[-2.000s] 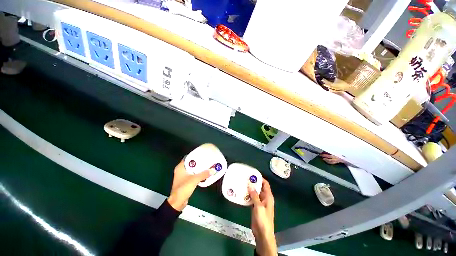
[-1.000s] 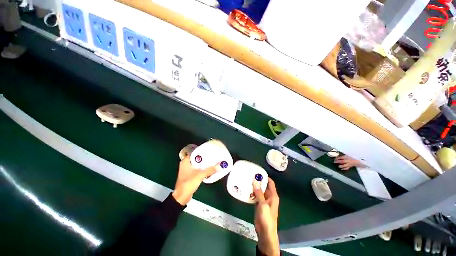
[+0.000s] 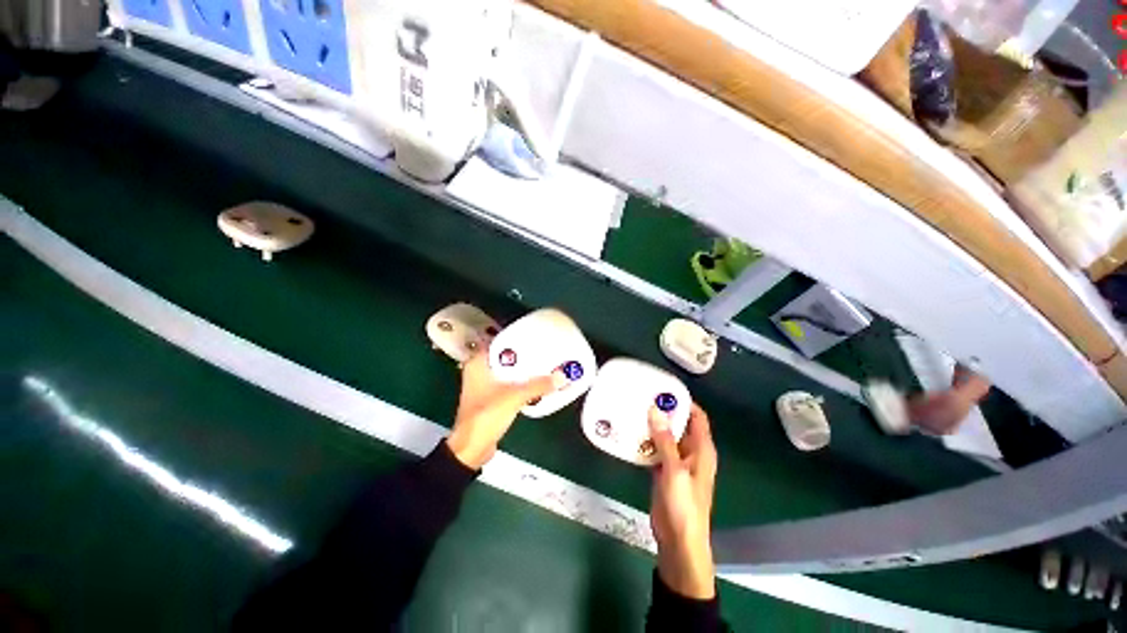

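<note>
My left hand [image 3: 485, 414] holds a white plug-in unit [image 3: 539, 346], its thumb on the face beside the dark blue-purple spot. My right hand [image 3: 682, 495] holds a second white unit [image 3: 618, 408], its thumb just below the blue-purple spot. Both faces point up toward me, each with reddish-brown dots. The two units are side by side, nearly touching, above the green belt. The fingers beneath the units are mostly hidden. Another unit [image 3: 461, 331] lies on the belt, partly behind the one in my left hand.
More units lie on the belt at left [image 3: 267, 228], beyond my hands [image 3: 687, 346] and at right [image 3: 805, 422]. A pale rail [image 3: 309, 402] crosses before the shiny near worktop. A grey curved bar [image 3: 915, 526] is at right. Another person's blurred hand [image 3: 952, 403] is across the belt.
The view has tilted down, so the shelf sits higher. The belt unit behind my left hand shows more. Both hands keep their units. The other person's hand now reaches over a pale unit.
</note>
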